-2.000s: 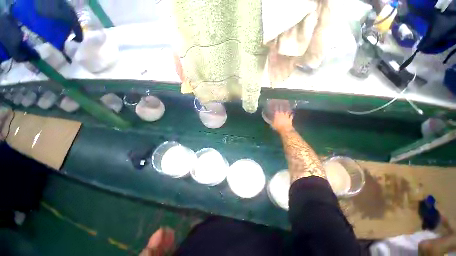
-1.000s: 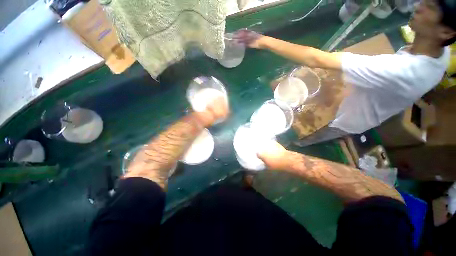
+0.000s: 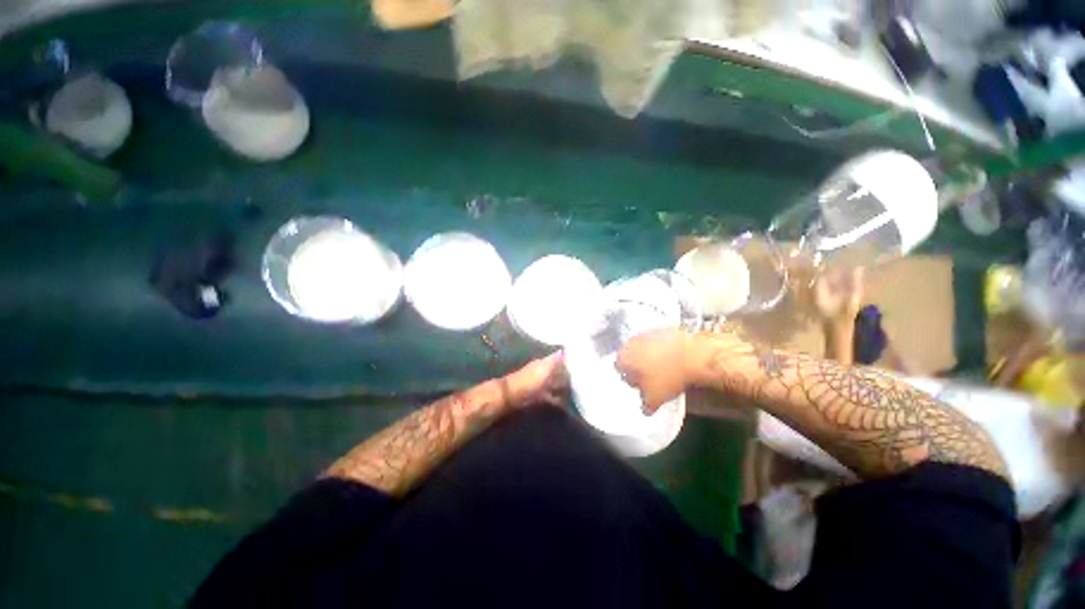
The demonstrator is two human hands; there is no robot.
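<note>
A clear cylinder container (image 3: 631, 399) with a white end is tilted at the near bench edge in front of me, its white end toward me. My right hand (image 3: 657, 366) holds it from the right. My left hand (image 3: 545, 378) is at its left side; its fingers are partly hidden, and whether they grip cannot be told. Left of it a row of containers stands close together: one beside it (image 3: 556, 300), one in the middle (image 3: 457, 281) and one at the left end (image 3: 343, 276). Another container (image 3: 714, 281) stands to the right.
Waiting containers (image 3: 256, 113) stand at the far left. A dark crumpled cloth (image 3: 196, 276) lies left of the row. Another person's hand (image 3: 840, 292) is at the right, below a tilted container (image 3: 880, 205). A cardboard sheet (image 3: 928, 303) lies there. Draped cloth (image 3: 571, 42) hangs at the back.
The view has shifted. My left hand has moved from a container in the row to the near edge. The container at my right hand is now tilted toward me. Another container shows tilted at the right.
</note>
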